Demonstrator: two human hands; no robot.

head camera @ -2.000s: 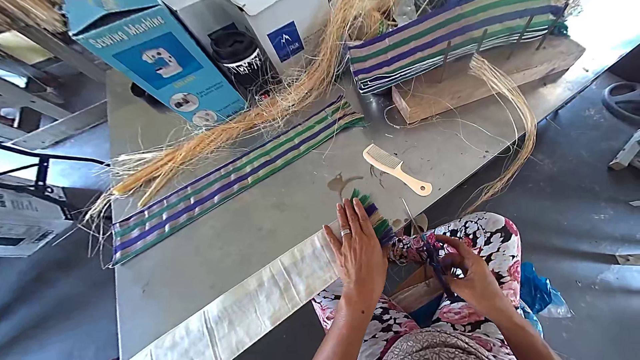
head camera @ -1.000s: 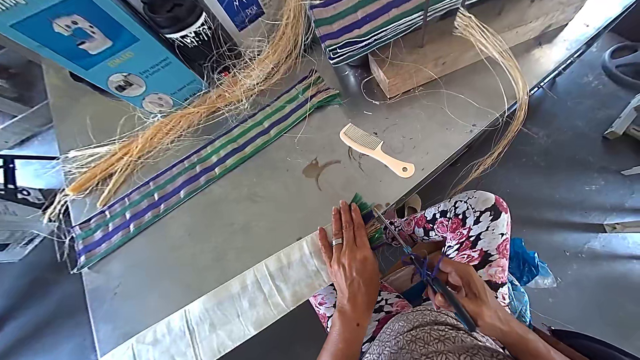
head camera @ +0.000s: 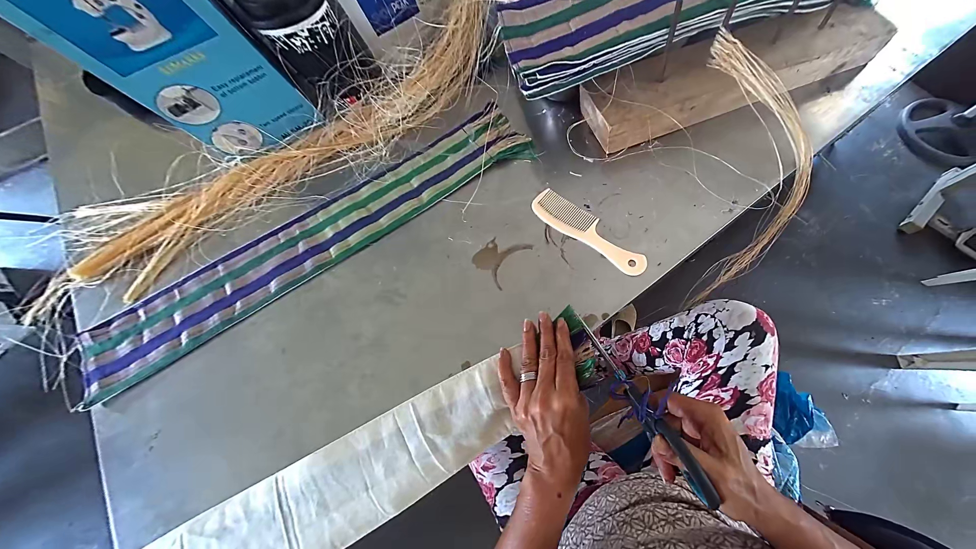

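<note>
My left hand [head camera: 547, 400] lies flat, with fingers together, on the end of a pale cloth strip [head camera: 381, 450] at the table's edge. Green and purple strands [head camera: 583, 351] stick out past my fingertips. My right hand [head camera: 709, 450] holds scissors [head camera: 648, 412] with dark handles; the blades point up and left at the strands beside my left fingers. Purple thread hangs around the scissors' pivot. How far apart the blades are I cannot tell. A striped woven strip [head camera: 305, 259] in green, purple and beige lies across the table, and a pale comb [head camera: 587, 232] rests near the edge.
Loose raffia-like fibre [head camera: 335, 145] lies behind the striped strip, beside a blue sewing machine box [head camera: 191, 69] and a dark container [head camera: 297, 38]. A wooden block with metal spikes [head camera: 732, 84] stands behind, near striped fabric [head camera: 579, 38]. A fibre bundle [head camera: 793, 145] hangs over the table's edge.
My right hand has brought the scissors up against the strands at my left fingertips; two seconds ago it was among dark purple threads over the lap. My left hand stays on the strip.
</note>
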